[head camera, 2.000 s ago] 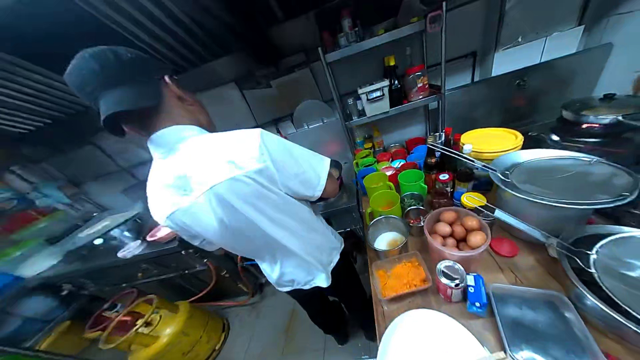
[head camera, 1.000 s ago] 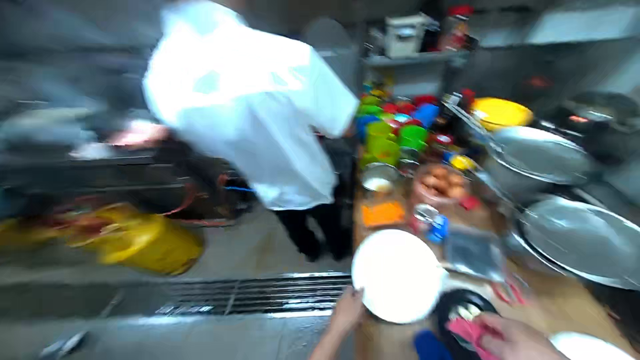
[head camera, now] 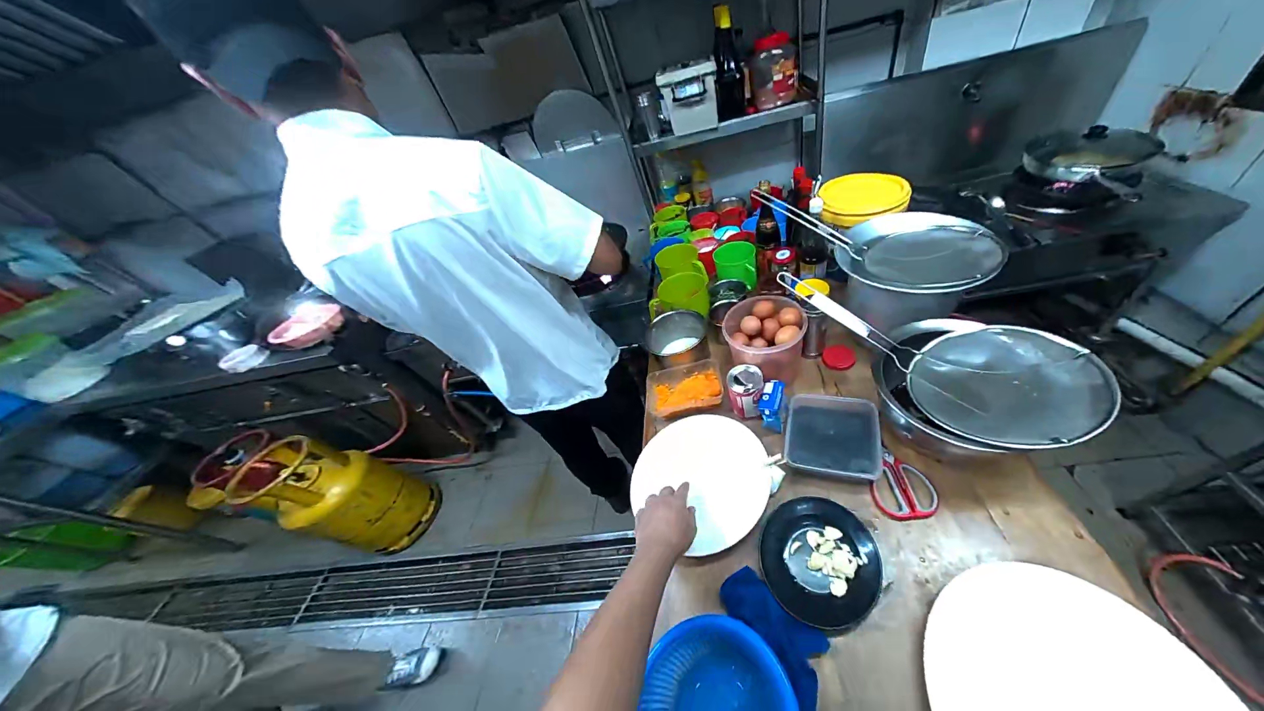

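My left hand (head camera: 667, 518) reaches up from the bottom and lies over the near left part of a round white plate (head camera: 721, 474), its fingers bent on the surface; whether they grip the rim cannot be told. My right hand is out of view. To the right of the white plate is a black plate (head camera: 805, 597) with peeled pale cloves (head camera: 834, 558), likely garlic. A blue cloth (head camera: 775, 617) lies beside it, next to a blue plastic basin (head camera: 719, 671). Red-handled scissors (head camera: 904, 489) lie by a clear lidded container (head camera: 832, 434). A tub of shredded orange food (head camera: 688, 391) sits behind the white plate.
A bowl of eggs (head camera: 765, 331), an opened can (head camera: 746, 390), green mugs (head camera: 681, 291) and mesh strainers (head camera: 1012, 385) crowd the table. Another white plate (head camera: 1066, 642) is at lower right. A person in a white shirt (head camera: 434, 247) stands left of the table. Yellow gas cylinders (head camera: 360, 499) stand on the floor.
My right hand, over the black plate with a pink item one second ago, has left the view. My left hand has moved from the white plate's edge further over it.
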